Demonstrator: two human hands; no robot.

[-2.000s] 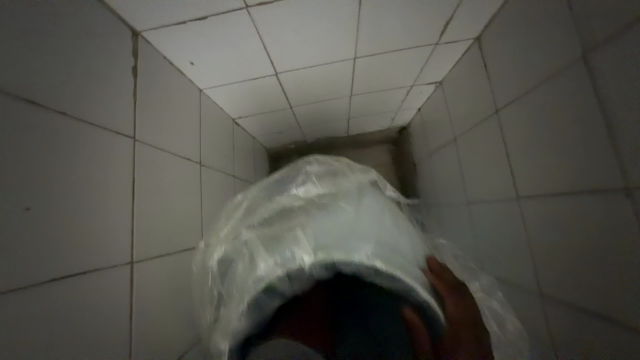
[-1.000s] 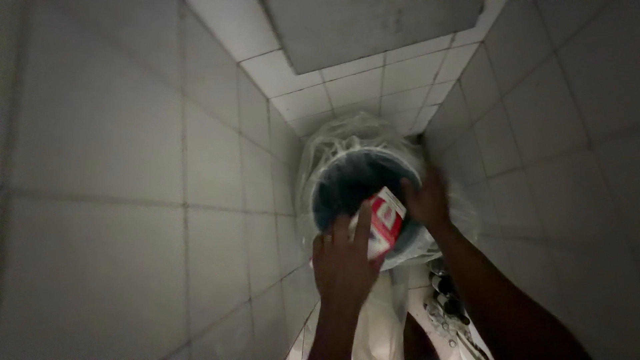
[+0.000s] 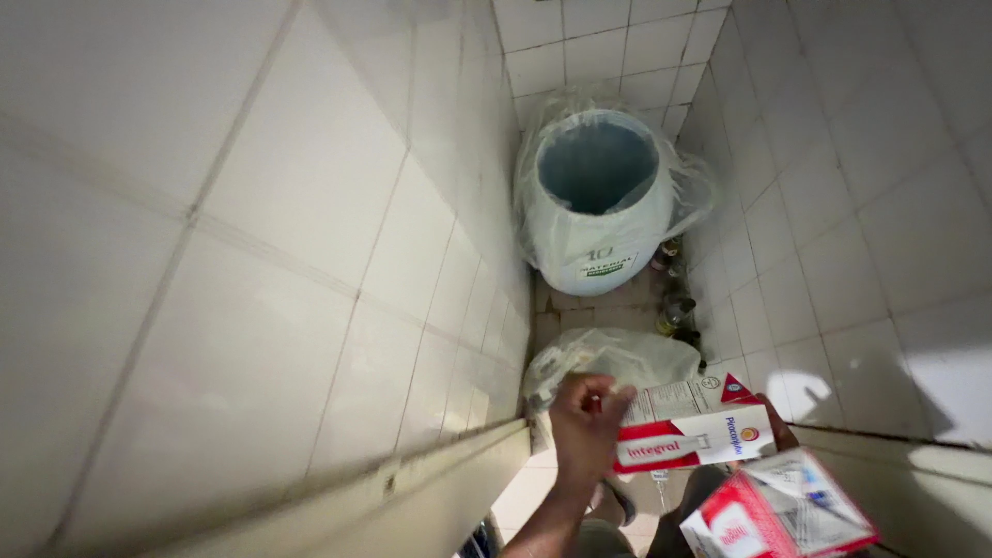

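Observation:
My left hand [image 3: 585, 422] grips the left end of a red and white milk carton [image 3: 697, 442], held level in front of my body. At the carton's far end my right hand [image 3: 777, 425] shows only in part, its fingers behind the corner. A second red and white carton [image 3: 783, 508] is lower right, close to that hand; what holds it is hidden. Farther ahead stands a pale plastic drum [image 3: 604, 240] with a clear bag around its rim and a dark inside. Between the drum and my hands lies a translucent plastic bag [image 3: 620, 353].
Tiled walls stand close on the left [image 3: 310, 232] and right [image 3: 837, 194]. Several glass bottles [image 3: 676, 314] line the floor at the foot of the right wall. A ledge [image 3: 434, 473] runs low along the left wall. My legs and a shoe show at the bottom.
My hands have come away from the drum's mouth, back toward my body. A second carton now shows at the lower right. The view has drawn back from the drum.

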